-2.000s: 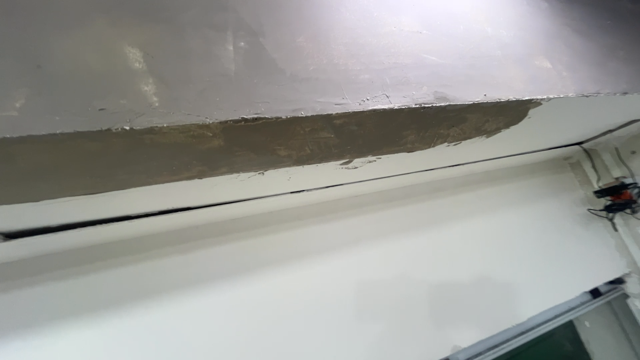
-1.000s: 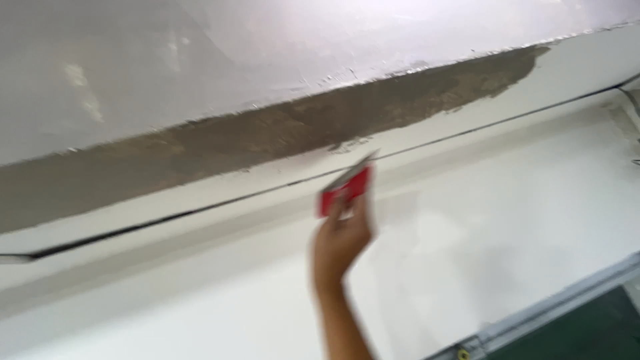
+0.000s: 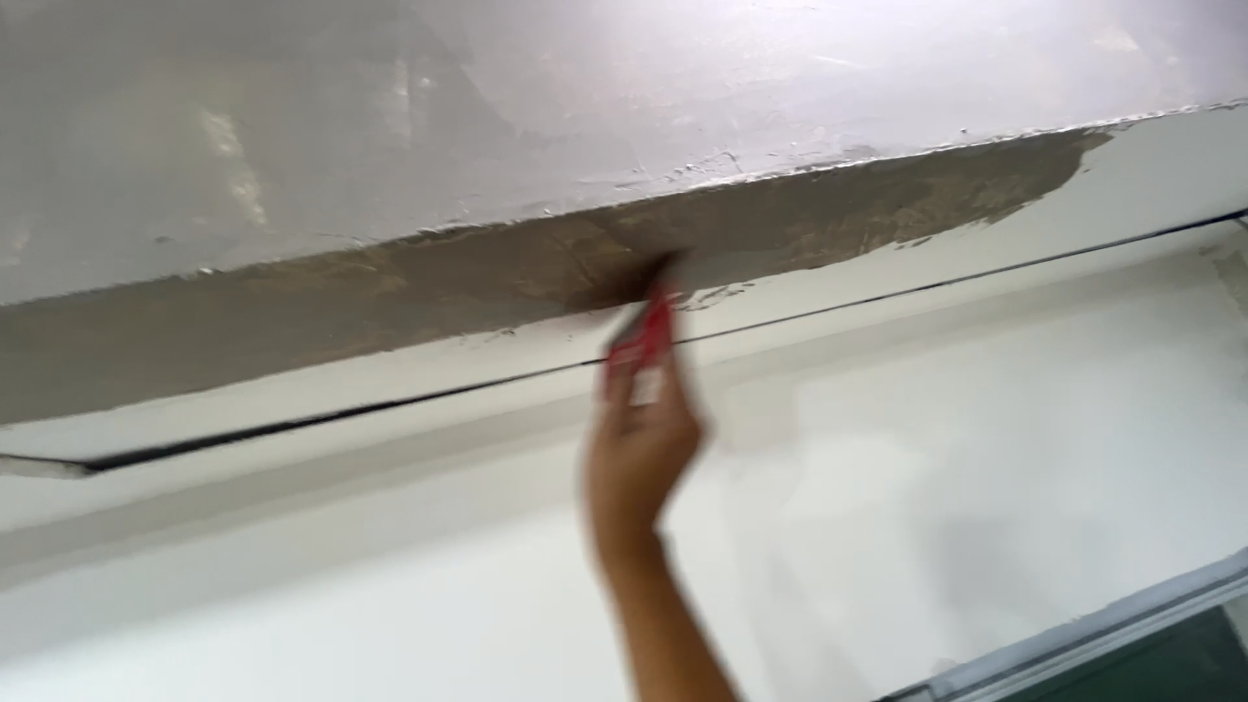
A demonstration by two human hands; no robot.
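Note:
My right hand point(image 3: 643, 439) is raised near the middle of the view, its fingers closed on a red scraper point(image 3: 643, 341) with a dark blade, blurred by motion. The blade's tip is at the lower edge of a brown-grey coated strip point(image 3: 439, 292), but contact cannot be told. The strip runs slantwise along a smooth grey surface point(image 3: 322, 127), whose rough edge shows small crumbs. Below the strip is a white band point(image 3: 838, 283). My left hand is out of view.
A thin dark gap point(image 3: 390, 405) runs slantwise below the band. The white wall point(image 3: 390, 604) lies beneath it. At the lower right is a light frame point(image 3: 1102, 634) beside a dark green panel point(image 3: 1150, 668).
My right hand with the red scraper was out of view at first, then came in below the strip. Since then the scraper has moved up to the strip's lower edge.

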